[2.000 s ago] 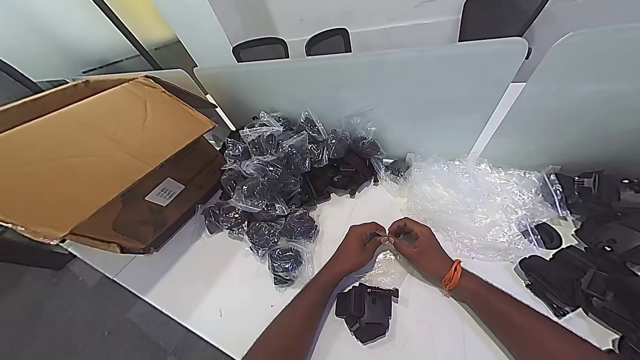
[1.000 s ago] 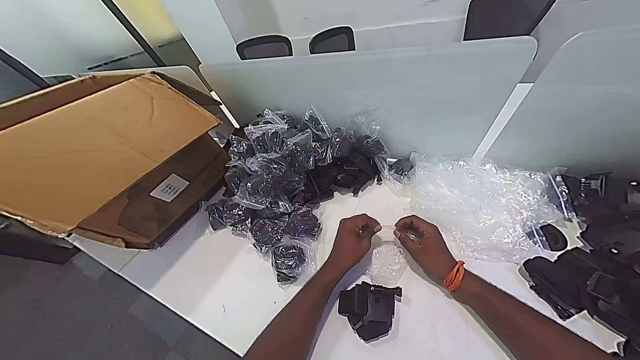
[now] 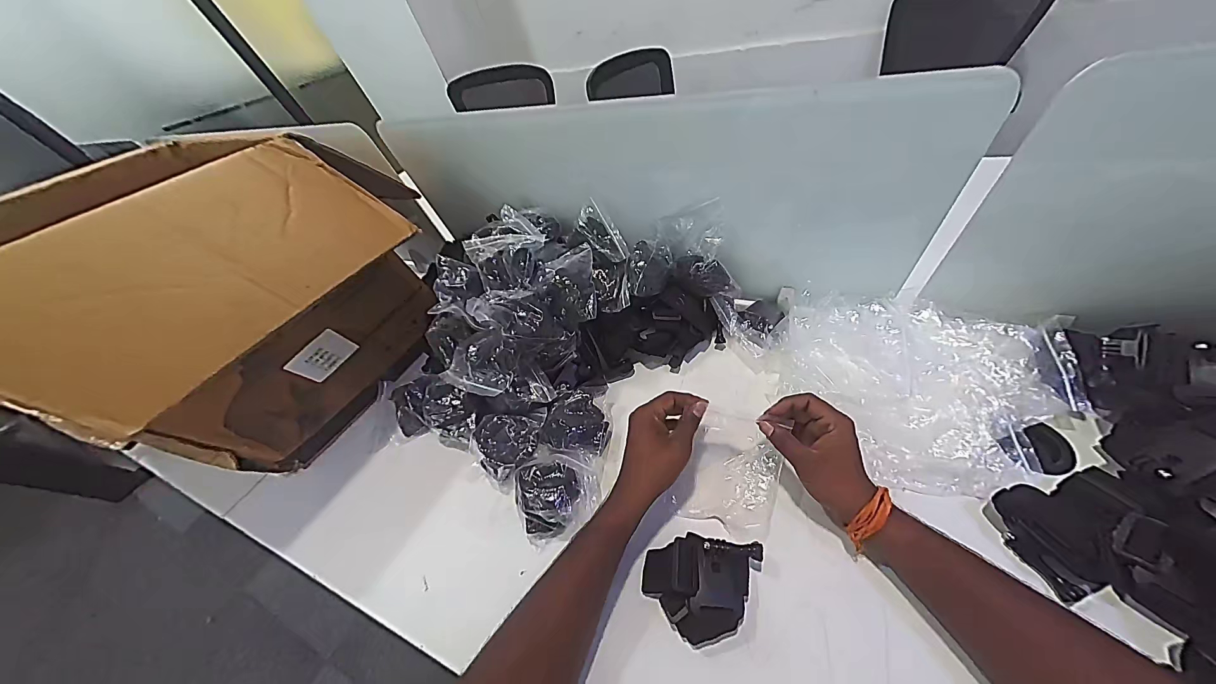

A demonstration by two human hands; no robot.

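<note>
Between my two hands a clear plastic bag [image 3: 736, 480] hangs by its top edge over the white table. My left hand [image 3: 660, 442] pinches one top corner between thumb and fingers. At the opposite corner my right hand [image 3: 812, 445], with an orange cord around the wrist, pinches the edge. The bag looks empty and flat. Just below it, nearer to me, a black plastic mount with a screw [image 3: 701, 587] lies on the table, touched by neither hand.
Bagged black parts [image 3: 513, 351] are heaped left of my hands, loose black parts [image 3: 651, 332] behind. Clear bags [image 3: 902, 389] are piled right, beside black straps and mounts [image 3: 1130, 532]. An open cardboard box [image 3: 199, 285] stands left. A frosted divider [image 3: 703, 180] runs along the back.
My hands, close together two seconds ago, have moved apart, and the clear bag is now spread between them. The black mount has stayed on the table.
</note>
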